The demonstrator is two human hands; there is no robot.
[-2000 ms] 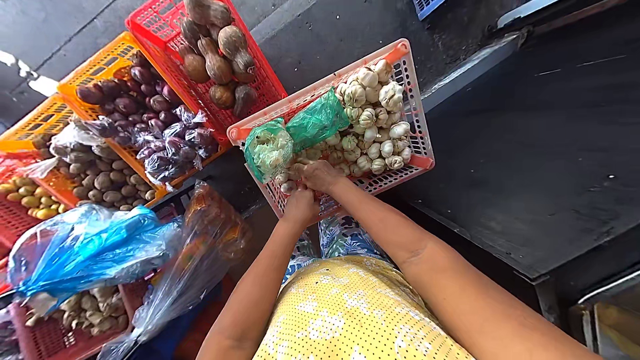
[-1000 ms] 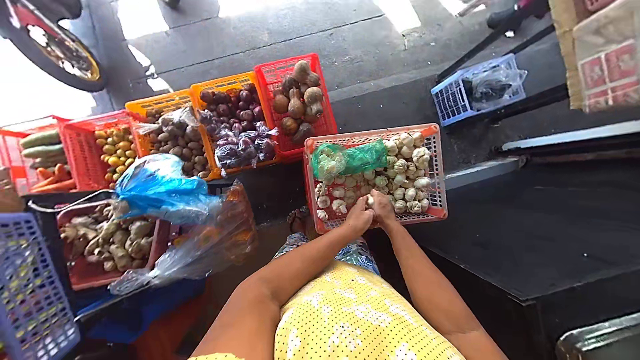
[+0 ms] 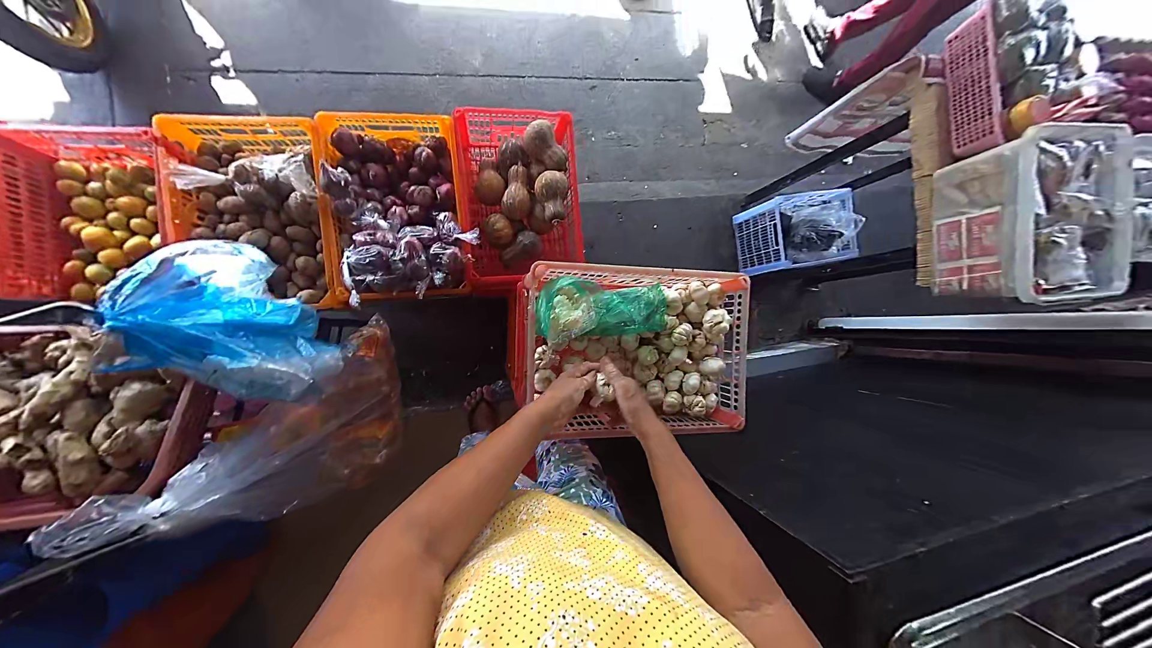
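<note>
Both hands are over the front part of a pink plastic crate (image 3: 740, 360) that holds many garlic bulbs (image 3: 691, 355). A whitish garlic bulb (image 3: 603, 389) shows between my left hand (image 3: 569, 394) and my right hand (image 3: 627, 392), whose fingertips nearly meet above it. The left fingers point right and the right fingers point up and left; both seem to grip the bulb, though the fingers are small and partly blurred. Behind them, in the back left of the crate, lies a green mesh bag (image 3: 621, 310) with pale bulbs inside.
Crates of small squashes (image 3: 517, 193), red onions (image 3: 405, 184), brown tubers (image 3: 261, 211) and yellow-orange fruit (image 3: 112, 216) stand at the back left. Blue and clear plastic bags (image 3: 216, 315) hang beside ginger (image 3: 81, 414). To the right are a black tabletop (image 3: 918, 459) and a small blue crate (image 3: 756, 238).
Two seconds ago my hands were close together beside the green mesh bag; now they meet around a bulb at the crate's front. The view has swung, showing more stalls on the right.
</note>
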